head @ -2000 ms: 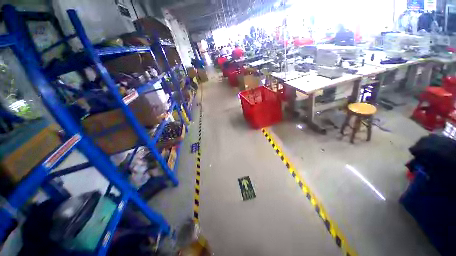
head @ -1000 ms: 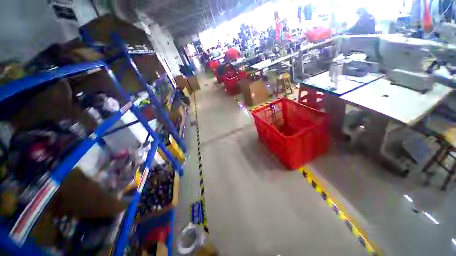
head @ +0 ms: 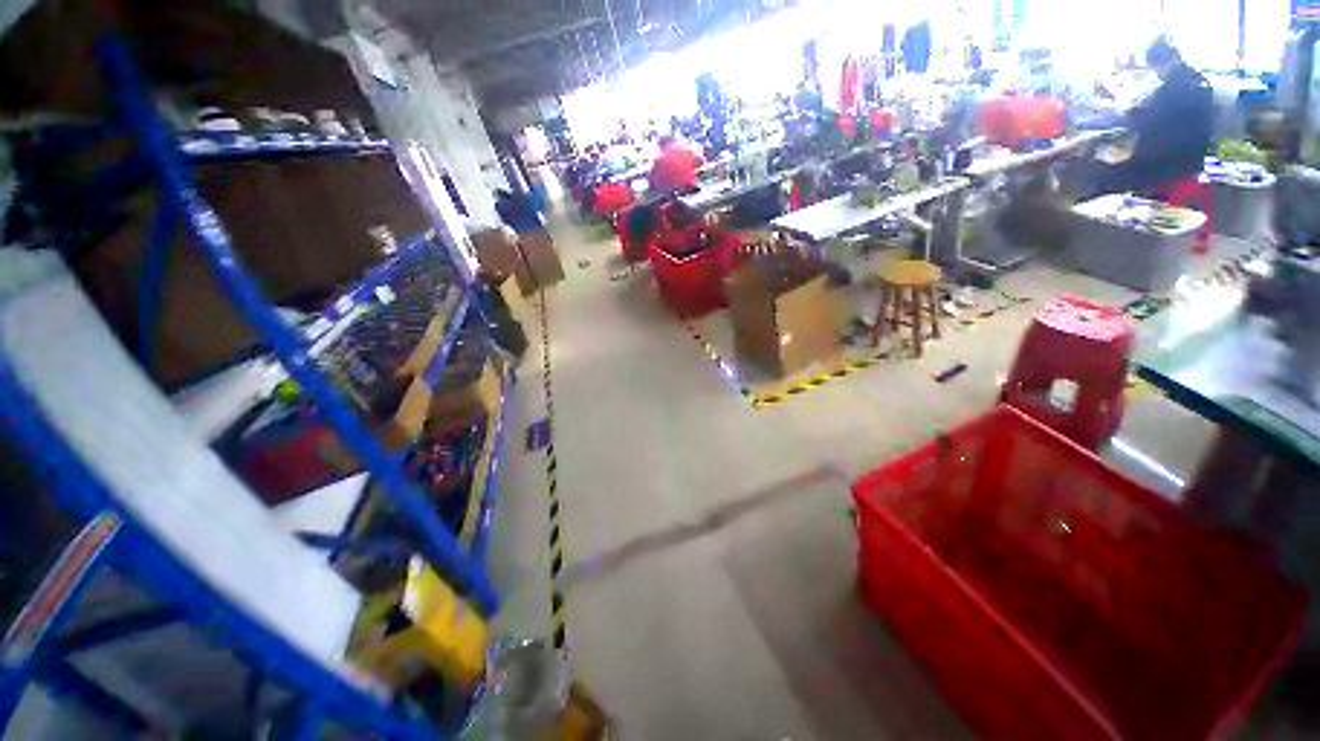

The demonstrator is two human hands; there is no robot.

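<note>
A clear, round-mouthed cup [head: 524, 678] shows blurred at the bottom edge, left of centre. A small amber-brown patch [head: 582, 715] lies against its lower right; I cannot tell whether it is part of the cup or something else. What holds the cup is cut off or too blurred to see. I cannot make out my left hand or my right hand. A large red plastic crate [head: 900, 539] stands on the floor at the lower right, its open top towards me, with no contents visible.
Blue shelving [head: 275, 336] with boxes lines the left. A walkway [head: 673, 579] with yellow-black tape runs ahead. A cardboard box [head: 789, 322], wooden stool [head: 908, 278], red stools [head: 1073, 362] and a table edge [head: 1230, 408] stand at right. A person [head: 1170, 123] is at the back right.
The view has moved forward along the walkway. The red crate is now larger and nearer at the lower right. The cup remains at the bottom edge, less distinct than a second ago.
</note>
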